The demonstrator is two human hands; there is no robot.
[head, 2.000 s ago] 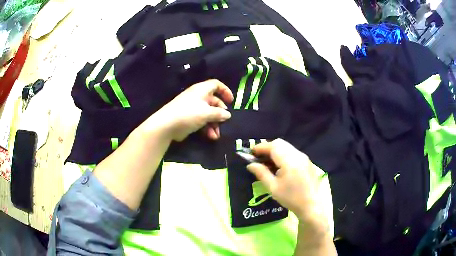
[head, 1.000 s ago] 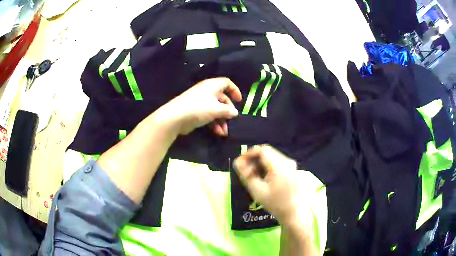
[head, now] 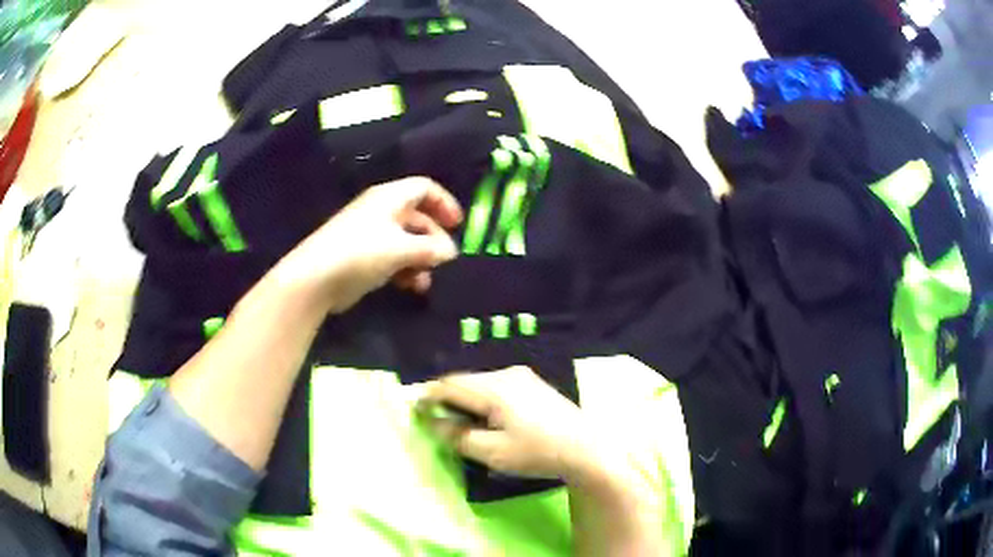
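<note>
A black and neon-green jacket (head: 642,250) lies spread before me. My left hand (head: 397,242) is over its middle, left of the three green stripes (head: 504,201), thumb and fingers closed in a pinch on the black cloth; the pinched spot is partly hidden. My right hand (head: 506,424) is lower, over the green front and the black panel, which it mostly covers. It is closed around a small dark tool that looks like thread snips (head: 449,413), blurred and mostly hidden in the fingers.
A pile of black and green garments (head: 817,250) is at the right, with shiny blue plastic (head: 800,85) behind it. A black phone (head: 27,381) and keys (head: 41,209) lie on the pale table (head: 93,131) at the left. A red rim (head: 15,141) shows at the left edge.
My right hand with the tool has moved down and left from beside the stripes onto the green front. My left hand keeps its pinch. The whole view has shifted slightly.
</note>
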